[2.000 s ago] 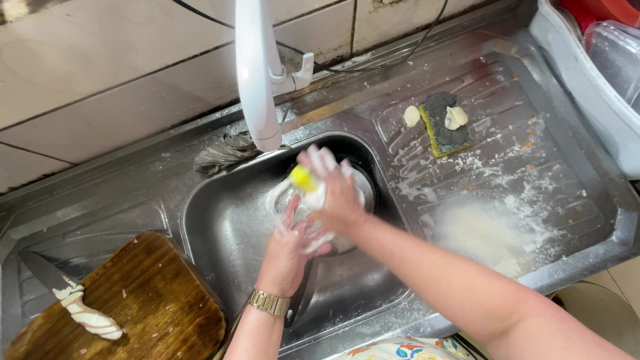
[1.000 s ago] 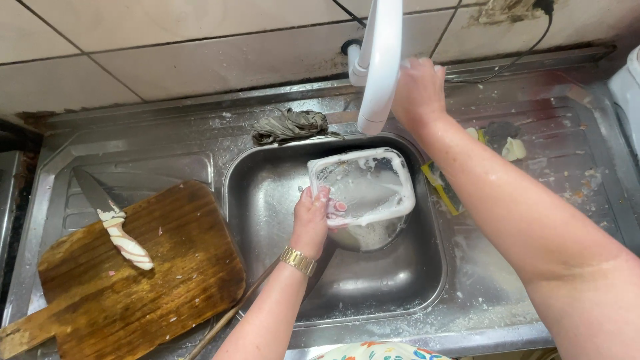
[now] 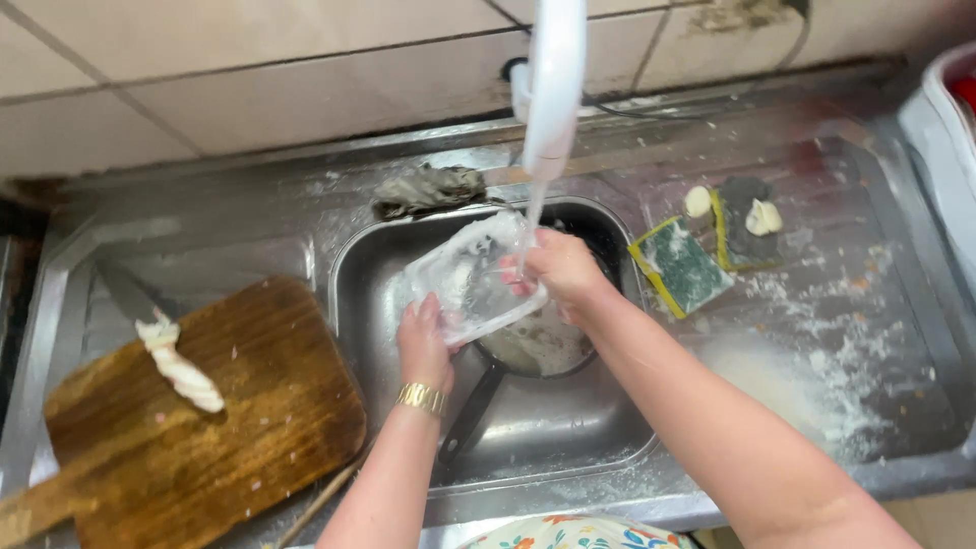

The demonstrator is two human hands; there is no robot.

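Observation:
A clear plastic container (image 3: 476, 278) with soapy edges is tilted over the steel sink basin (image 3: 534, 438). My left hand (image 3: 427, 339), with a gold-coloured watch band at the wrist, grips its lower left edge. At its right end is my right hand (image 3: 557, 267), fingers against the inside and rim. Water runs from the white faucet (image 3: 554, 91) onto the container and my right fingers. Beneath, partly hidden, a pan (image 3: 534, 351) with a black handle lies in the basin, cloudy liquid inside.
A wooden cutting board (image 3: 221, 412) and a knife (image 3: 179, 362) with a smeared handle lie left. A crumpled rag (image 3: 431, 189) sits behind the basin. Right are a green-yellow sponge (image 3: 681, 267), a darker sponge (image 3: 747, 225), white residue and a white tub (image 3: 942, 152).
My right hand has come down from the faucet to the container, and water now flows. The green-yellow sponge shows on the right drainboard. The container has tilted.

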